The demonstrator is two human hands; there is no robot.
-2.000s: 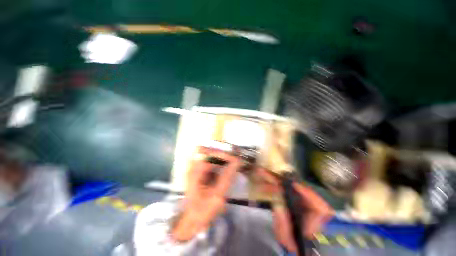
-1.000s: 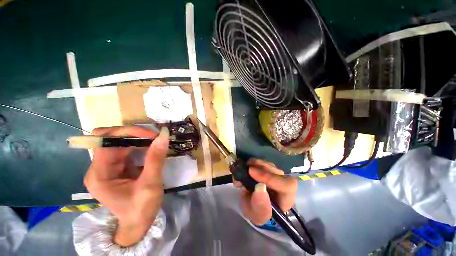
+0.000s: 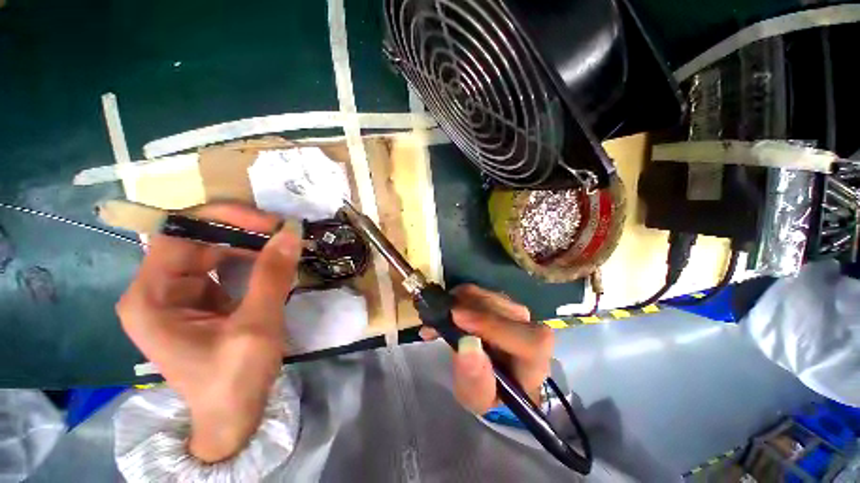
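A round dark electronic module (image 3: 337, 253) with silver spots lies on the taped cardboard pad (image 3: 223, 175). My left hand (image 3: 222, 311) holds dark tweezers with a pale tan end (image 3: 203, 229), which reach the left side of the module. Where their tips touch is hard to tell. My right hand (image 3: 495, 349) holds the black handle of the soldering iron (image 3: 438, 304). Its silver barrel points up and left, with the tip at the module's upper edge. I cannot tell if the tip touches.
White pads lie above (image 3: 300, 181) and below (image 3: 325, 319) the module. A black fan (image 3: 476, 90) stands behind at right, beside the tip cleaner (image 3: 556, 226). A black taped box (image 3: 702, 203) sits further right. Thin solder wire (image 3: 71, 223) runs in from the left. Another person's pale sleeve (image 3: 806, 325) shows right.
Since the blurred earliest frame, the view has moved in over the pad. Since one second ago, my hands, tools and module appear slightly further left in view, and both tools stay held at the module.
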